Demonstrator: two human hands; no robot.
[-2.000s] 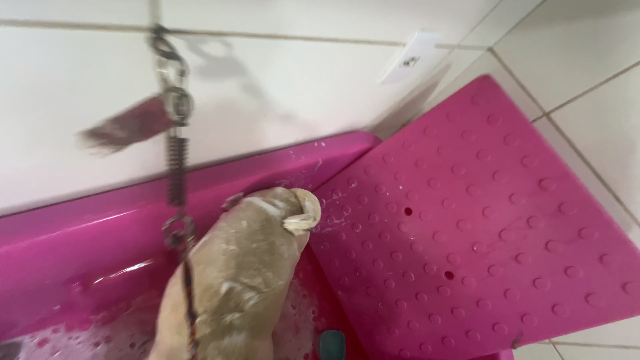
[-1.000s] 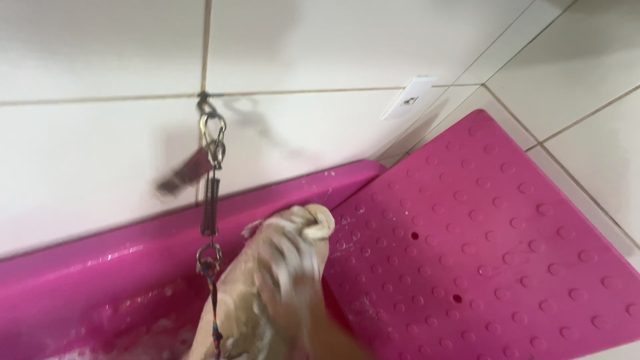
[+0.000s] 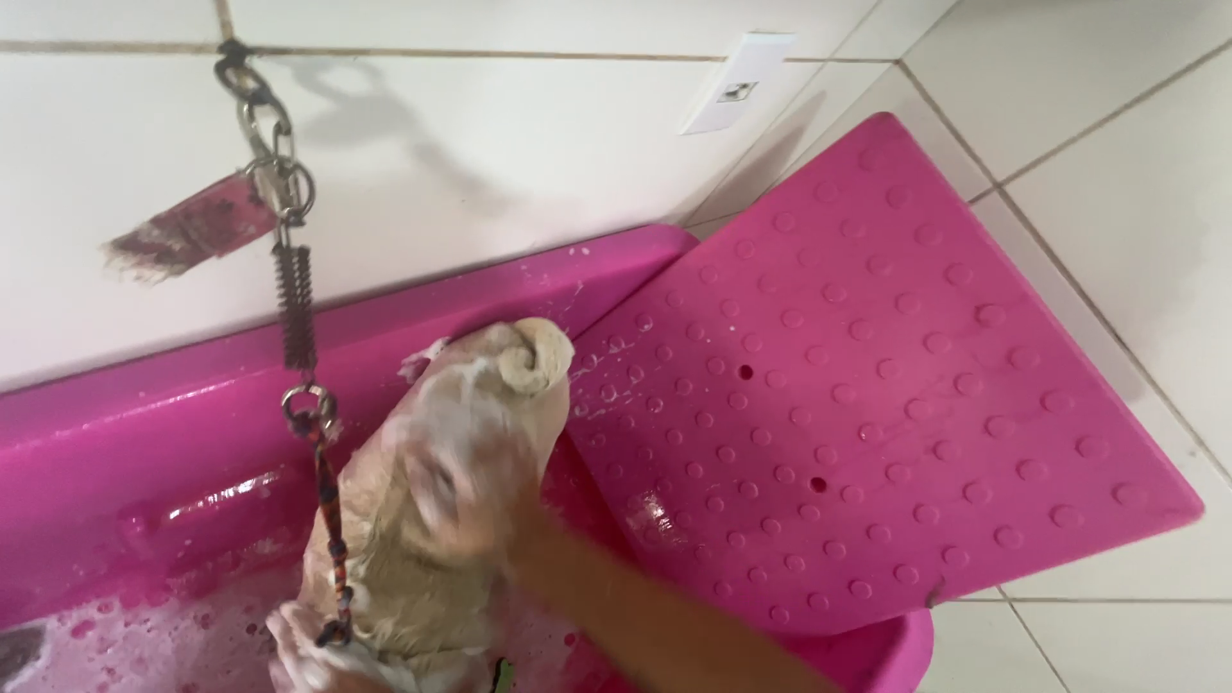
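Note:
A wet, light-tan dog (image 3: 423, 597) with a curled tail (image 3: 535, 356) stands in a pink plastic tub (image 3: 125, 414), its coat covered with white lather. My right hand (image 3: 472, 491), blurred and foamy, lies flat on its back near the rump. My left hand (image 3: 318, 654) touches the dog's side at the bottom edge, partly cut off by the frame and coated in suds. Down from the tiled wall hangs a metal chain with a spring (image 3: 295, 308), tied to a braided cord (image 3: 333, 529) whose lower end reaches my left hand. The dog's head is out of sight.
A pink studded panel (image 3: 866, 385) slopes up at the tub's right side. Foamy water (image 3: 173, 635) covers the tub's bottom. A frayed red strap (image 3: 197, 229) hangs from the chain. A white wall plate (image 3: 739, 85) sits on the tiles, with tiled floor (image 3: 1126, 183) at right.
My right hand, absent two seconds ago, came over the dog's rump and is now slightly lower on its back. My left hand has come into view at the bottom. More lather covers the rump.

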